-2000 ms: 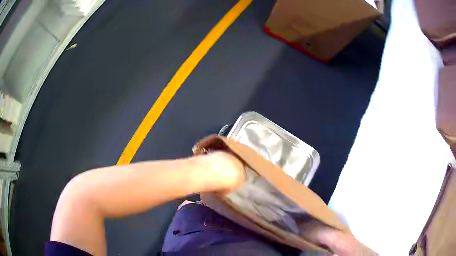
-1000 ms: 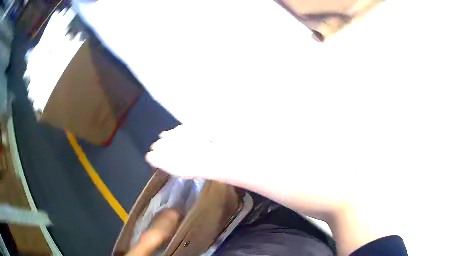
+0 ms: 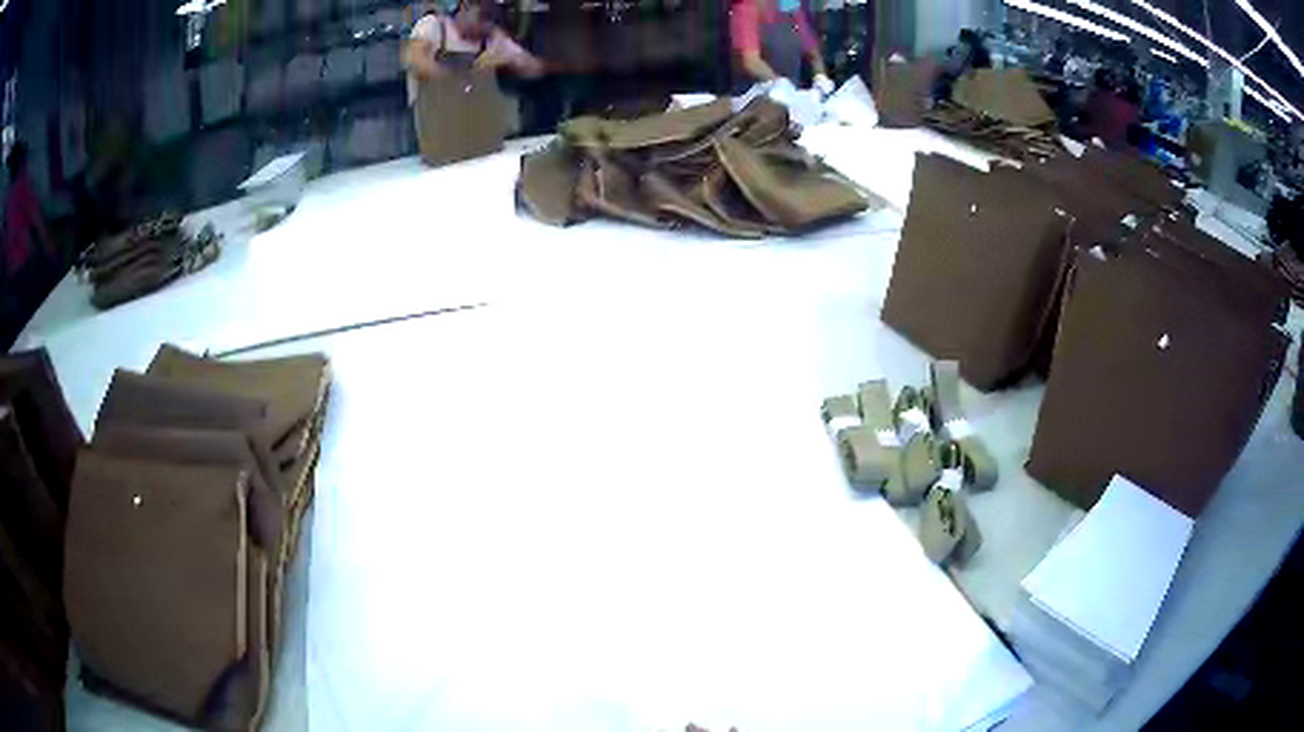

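Large white paper sheets [image 3: 601,501] lie on the table nearest in front of me, overexposed, with a corner showing at the lower right. Flat brown bags [image 3: 157,543] lie in an overlapping pile at the left. Neither of my hands can be made out. A tiny brownish patch at the bottom edge is too small to identify. The bag being filled earlier is out of the picture.
Brown bags [image 3: 1151,365] stand upright at the right. Rolled olive straps [image 3: 911,462] and a small white stack [image 3: 1113,569] lie near them. A brown heap [image 3: 687,179] lies farther back. Two people [image 3: 461,65] work across the table.
The view has swung up from the floor and the low bag to the whole table. The bag, both my hands and the carton have left the picture.
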